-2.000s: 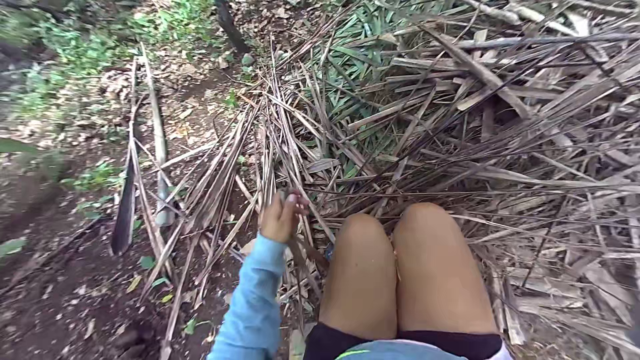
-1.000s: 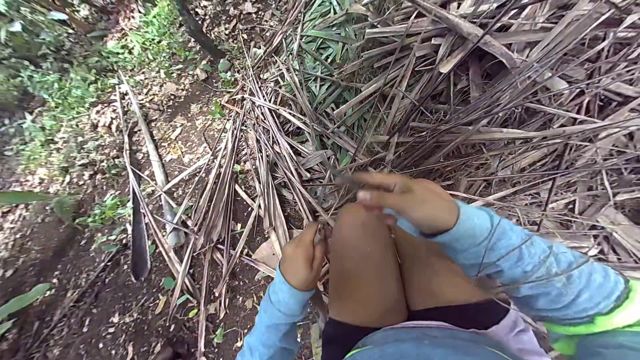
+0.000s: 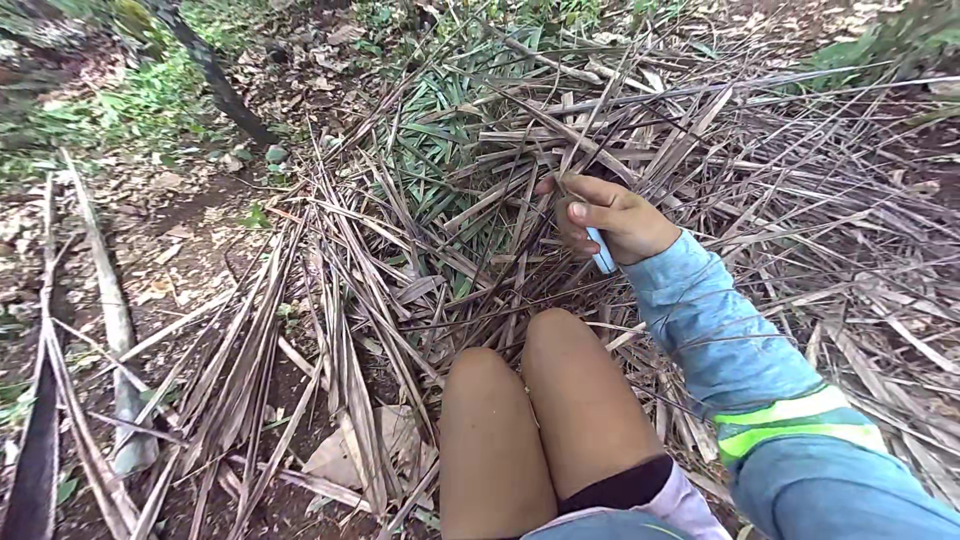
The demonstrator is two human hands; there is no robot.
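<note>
My right hand [image 3: 611, 217] is raised above the dry palm leaves, just beyond my knees. Its fingers are closed around a light blue handle [image 3: 601, 251], which sticks out below the palm; what the handle belongs to cannot be made out. Thin dry leaf strips [image 3: 574, 154] cross behind the fingertips, and whether they are pinched there I cannot tell. Several thin strands lie across the blue sleeve. My left hand is out of view.
Dry palm leaves [image 3: 750, 180] are heaped ahead and to the right, with green leaves [image 3: 431, 150] among them. Brown fronds [image 3: 345, 300] fan out left of my knees. A slim dark trunk [image 3: 217, 82] leans at the upper left. A pale stalk [image 3: 112, 315] lies far left.
My right hand has moved from over my knees to out above the leaf heap. My left hand, beside my knee a second ago, has left the view.
</note>
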